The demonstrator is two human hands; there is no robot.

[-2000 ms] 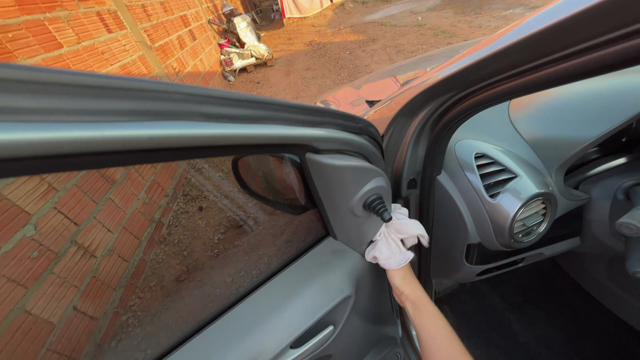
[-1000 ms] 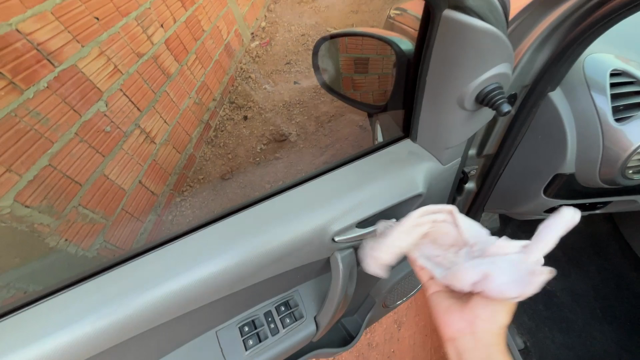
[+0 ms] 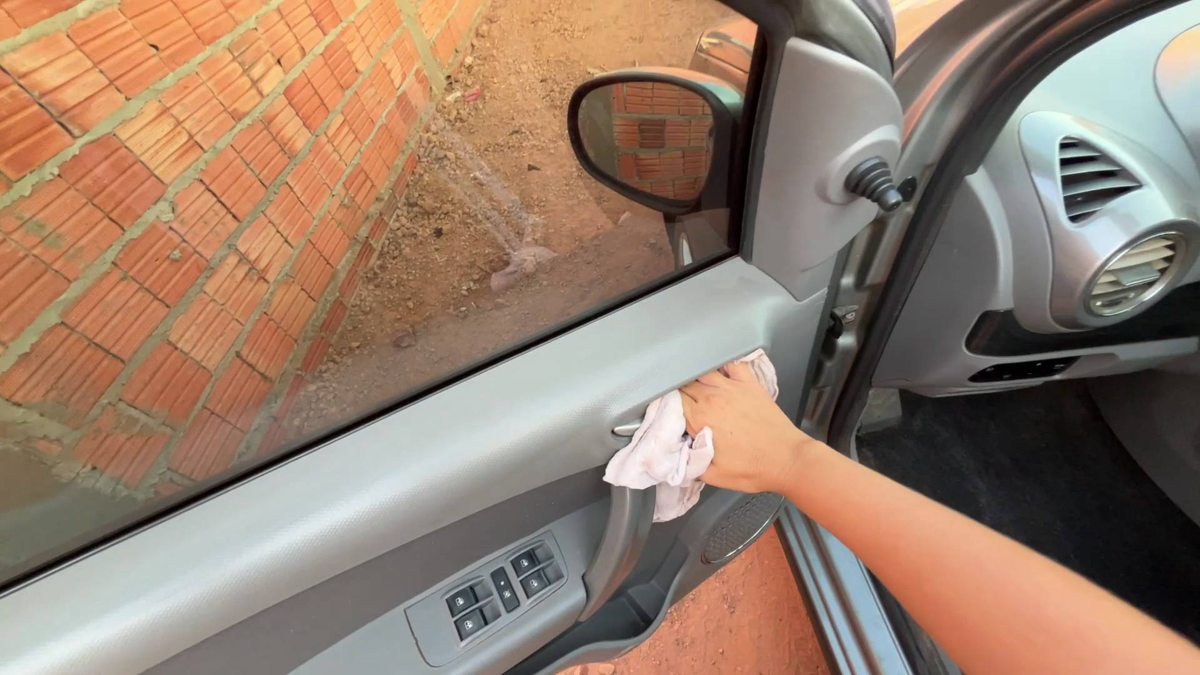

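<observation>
My right hand (image 3: 745,431) presses a crumpled white cloth (image 3: 661,445) into the recess around the inner door handle (image 3: 625,429) of an open car door. Cloth shows on both sides of my fingers, and only the handle's tip is visible. Just below, the grey door pull (image 3: 621,544) curves down beside the window switch panel (image 3: 497,591). Higher up on the door are the mirror adjusting stalk (image 3: 874,183) and, beyond the glass, the side mirror (image 3: 647,141). My left hand is out of view.
A brick wall (image 3: 169,216) stands beyond the door window. The car's dashboard with a round air vent (image 3: 1136,272) is at the right, above the dark footwell carpet (image 3: 1022,469). A door speaker grille (image 3: 741,528) sits low on the door.
My right hand and the cloth were at the mirror stalk, then in front of the door near the handle. Now they are against the handle recess. The view has tilted down toward the door panel.
</observation>
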